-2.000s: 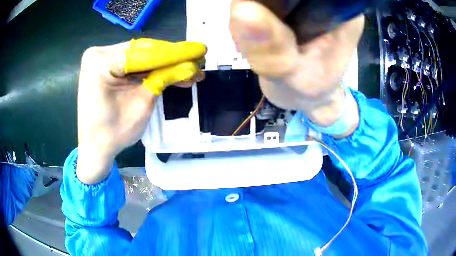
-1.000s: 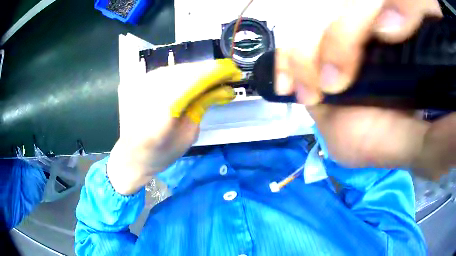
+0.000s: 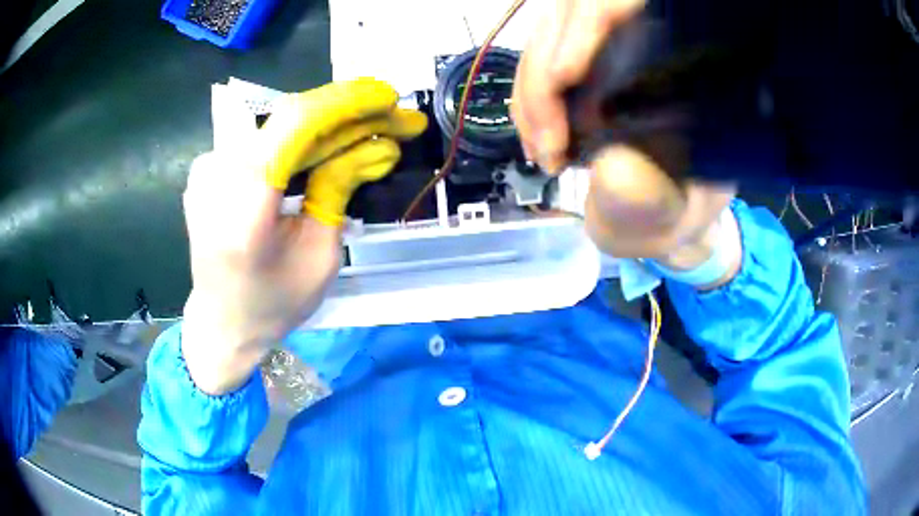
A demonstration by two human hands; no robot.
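Note:
The white housing [image 3: 458, 287] lies in front of me, its raised bar toward my body. A round black module [image 3: 488, 105] sits in its right part, with a thin reddish-brown wire [image 3: 463, 119] across it. My left hand [image 3: 267, 217], in yellow finger cots, is at the housing's left part with fingers curled; whether it grips anything is hidden. My right hand [image 3: 605, 141] is shut on the black electric screwdriver [image 3: 766, 96], large and blurred at upper right. The screwdriver's tip is not clear. A white wire connector [image 3: 593, 450] hangs over my smock.
A blue screw bin [image 3: 230, 28] stands at the upper left on the dark green bench [image 3: 101, 181]. The white work mat [image 3: 388, 35] lies behind the housing. A grey perforated crate [image 3: 877, 302] is at the right, with loose wires above it.
Over the last second, my left hand has moved left and slightly up from beside the round module. The screwdriver has swung up at the right. The hanging connector has swung lower.

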